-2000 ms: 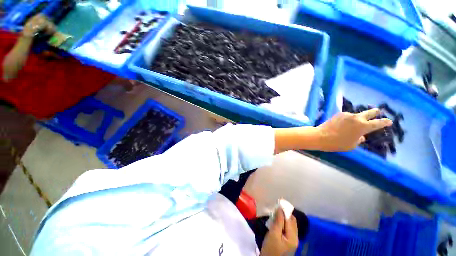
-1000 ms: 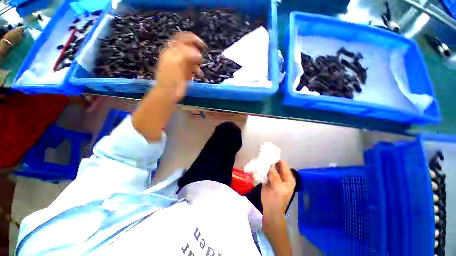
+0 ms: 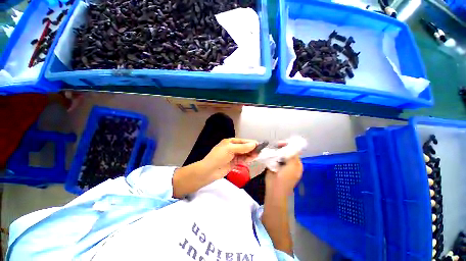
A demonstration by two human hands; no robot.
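Note:
My left hand (image 3: 230, 154) holds a small dark part (image 3: 261, 147) at its fingertips, above my lap. My right hand (image 3: 286, 171) holds a crumpled white cloth (image 3: 295, 145) just to the right of the part. The cloth is slightly blurred and meets or nearly meets the part's right end; the exact contact is unclear. The large blue parts tray (image 3: 153, 77) at the top centre is heaped with dark parts, with a loose corner of white liner (image 3: 244, 38). The smaller-pile tray (image 3: 352, 97) to its right holds a small heap of dark parts on white liner.
A red object (image 3: 238, 175) is at my lap. Stacked blue crates (image 3: 334, 196) stand by my right knee, beside a white-lined side tray (image 3: 453, 140). A blue floor tray (image 3: 76, 164) with dark parts and a blue stool (image 3: 43, 174) are at the left. A left tray (image 3: 18, 76) holds scattered parts.
My left hand has moved from the smaller-pile tray, across the large tray, down to my lap and now holds a dark part. My right hand has raised the cloth beside it.

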